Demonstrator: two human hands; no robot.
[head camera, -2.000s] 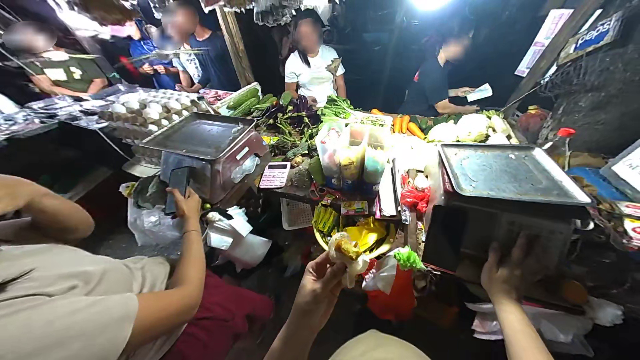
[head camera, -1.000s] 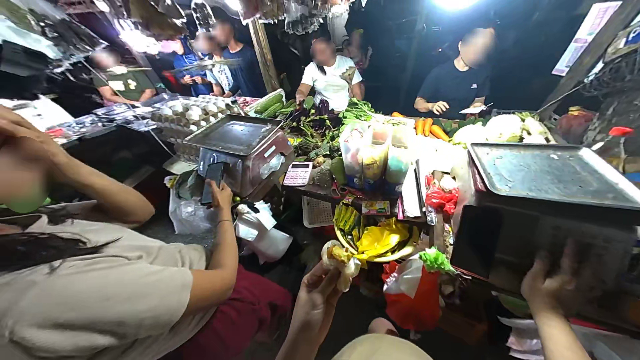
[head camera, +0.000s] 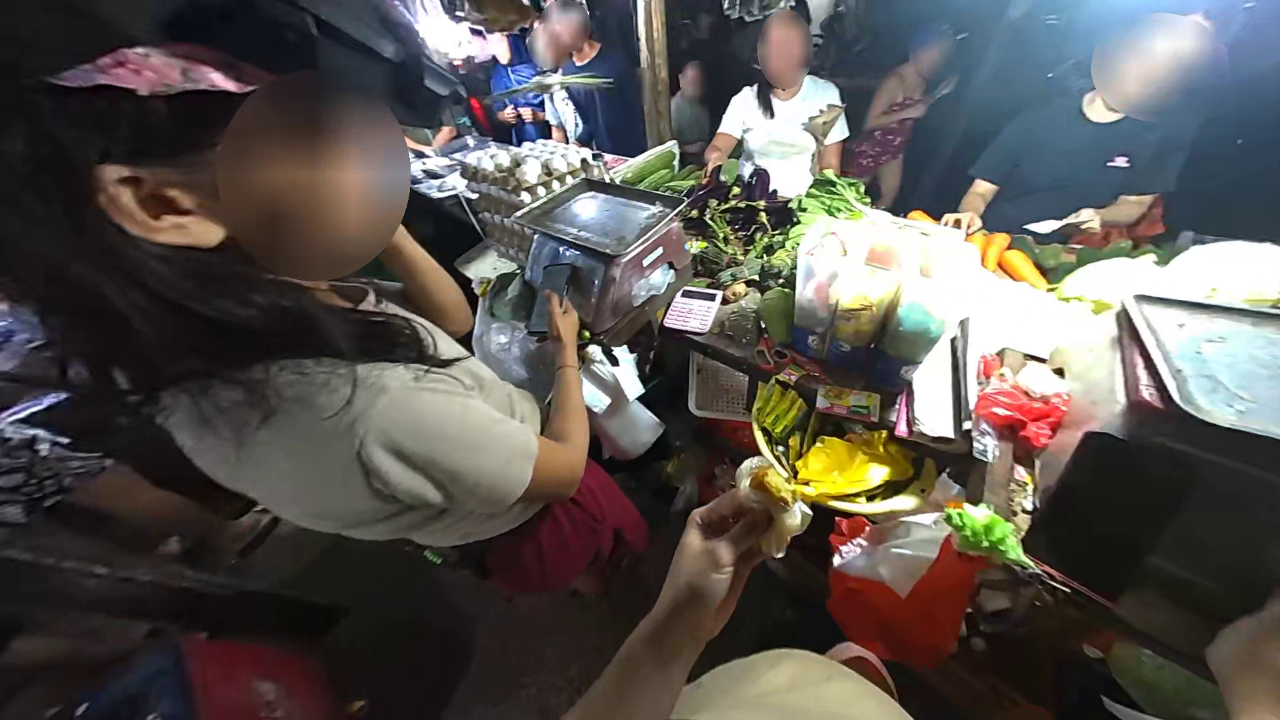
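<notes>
My left hand (head camera: 715, 560) reaches up from the bottom centre, its fingers closed on a piece of food in a translucent wrapper (head camera: 776, 505). Just beyond it is a round basket (head camera: 915, 497) holding a yellow plastic bag (head camera: 855, 463) and green pods or stalks. Below that basket hangs a red and white plastic bag (head camera: 905, 590), with a leafy green (head camera: 985, 533) at its top. My right hand (head camera: 1245, 660) is cut off by the right edge, low beside a dark box-like body under a metal weighing tray (head camera: 1215, 350). Its fingers are mostly hidden.
A person in a beige shirt (head camera: 380, 450) stands close at left, holding a phone (head camera: 550, 298) beside a scale (head camera: 605, 215). Egg trays (head camera: 525, 170), eggplants, carrots (head camera: 1022, 268) and a pink calculator (head camera: 692, 309) lie on the stall. Several people stand beyond it.
The view has swung left, bringing more of the person in beige into it. My left hand still holds the wrapped food. My right hand now shows only at the right edge.
</notes>
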